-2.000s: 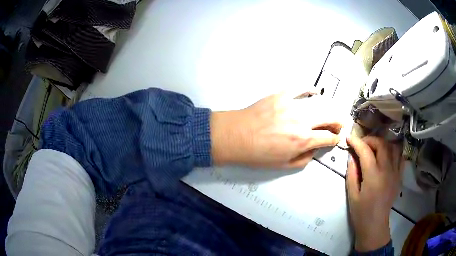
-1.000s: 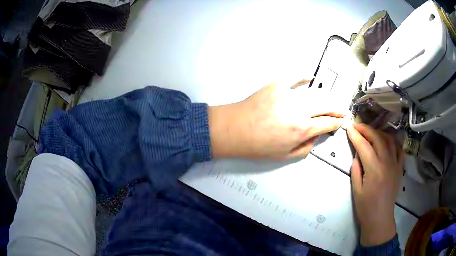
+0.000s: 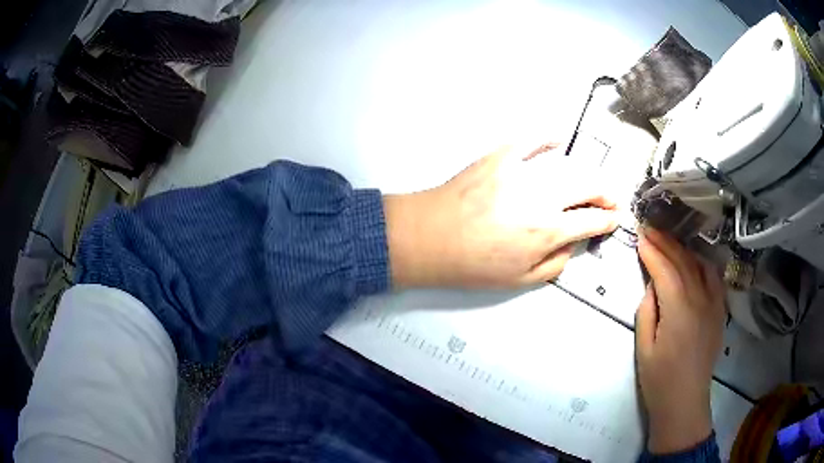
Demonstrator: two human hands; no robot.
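My left hand point(image 3: 506, 222) lies palm down on the machine bed, its fingertips just left of the presser foot. My right hand point(image 3: 679, 335) reaches up from below, fingertips beside the foot at the cloth edge. Dark brown cloth point(image 3: 673, 213) lies under the white sewing machine head point(image 3: 745, 136), partly hidden by my right fingers. A brown ribbed band end point(image 3: 664, 74) sticks out behind the needle area. Beige-grey cloth point(image 3: 772, 288) bunches right of my right hand. Whether my left fingers pinch the cloth or only press it is hidden by glare and the fingers.
A stack of dark brown banded pieces point(image 3: 149, 81) lies at the upper left of the white table point(image 3: 307, 99). A pale bin with cloth point(image 3: 45, 226) stands left of the table. An orange-brown ring point(image 3: 763, 425) with a purple object is at the lower right.
The brown band end behind the needle has turned and spread out flatter, showing more of its ribbed face. Both hands stay by the foot with only small shifts.
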